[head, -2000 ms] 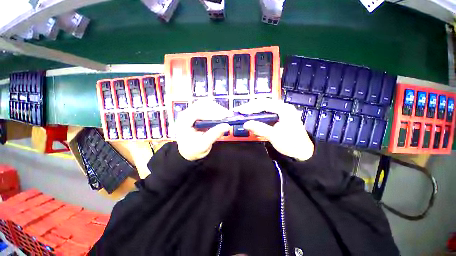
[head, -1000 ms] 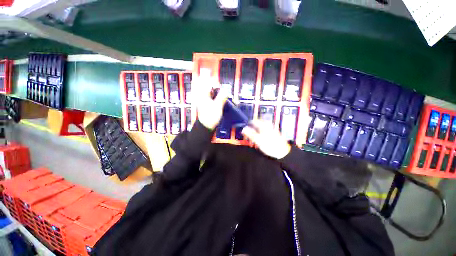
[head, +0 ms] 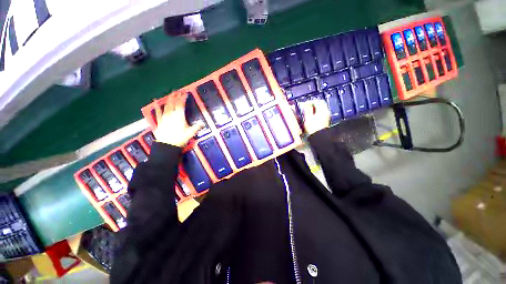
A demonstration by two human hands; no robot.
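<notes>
An orange phone tray [head: 295, 125] lies tilted in front of me. Its lower row holds several dark-blue-backed covered phones [head: 213, 155]. Its upper row holds phone bodies [head: 256, 82] with white patches. My left hand [head: 175, 123] lies over the tray's upper left end, fingers spread, beside and partly over a phone body [head: 193, 113]; whether it grips it cannot be told. My right hand [head: 315, 115] is at the lower left corner of the blister tray filled with dark-blue back covers [head: 347, 102]. Its fingers are curled; what they hold is hidden.
A second orange tray of phones [head: 79, 176] is at left, partly behind my left sleeve. An orange tray with blue-faced phones [head: 395, 72] stands at far right. A dark tray [head: 14, 227] is at lower far left. Grey-white devices [head: 256, 11] line the bench's far side.
My hands have parted, and the dark-blue piece is no longer between them. My left hand has moved to the tray's upper left, my right hand to the blister tray. The view has turned.
</notes>
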